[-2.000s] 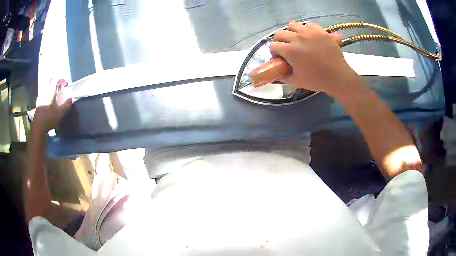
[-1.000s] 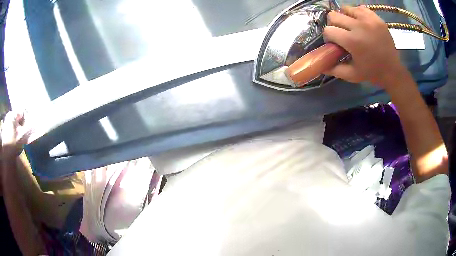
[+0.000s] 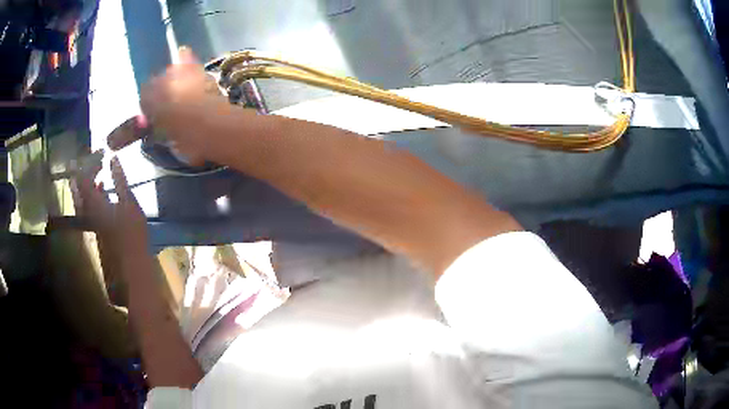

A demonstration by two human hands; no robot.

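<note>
The white fabric strip point(image 3: 424, 102) lies along the near part of the table, its right end flat near the right side. My right hand point(image 3: 180, 100) is closed on the handle of the steam iron point(image 3: 188, 166) at the table's left end. The iron is mostly hidden under my hand and forearm, with part of its rim showing; it sits over the strip's left part. The dark end of the handle point(image 3: 126, 133) sticks out to the left. My left hand point(image 3: 108, 188) is at the table's left edge beside the iron, blurred; whether it holds the strip's end I cannot tell.
Gold-yellow hoses point(image 3: 376, 97) run from the iron across the strip to a white tie point(image 3: 614, 100) at the right, then away to the far side. Blue-grey cover point(image 3: 495, 180) has a rolled front edge. White and pinkish cloth point(image 3: 236, 291) hangs below left; a purple bag point(image 3: 670, 351) is below right.
My right hand and the iron have moved from the right part of the strip to its left end, stretching the hoses across the table. My left hand now appears close to the iron. The view has shifted.
</note>
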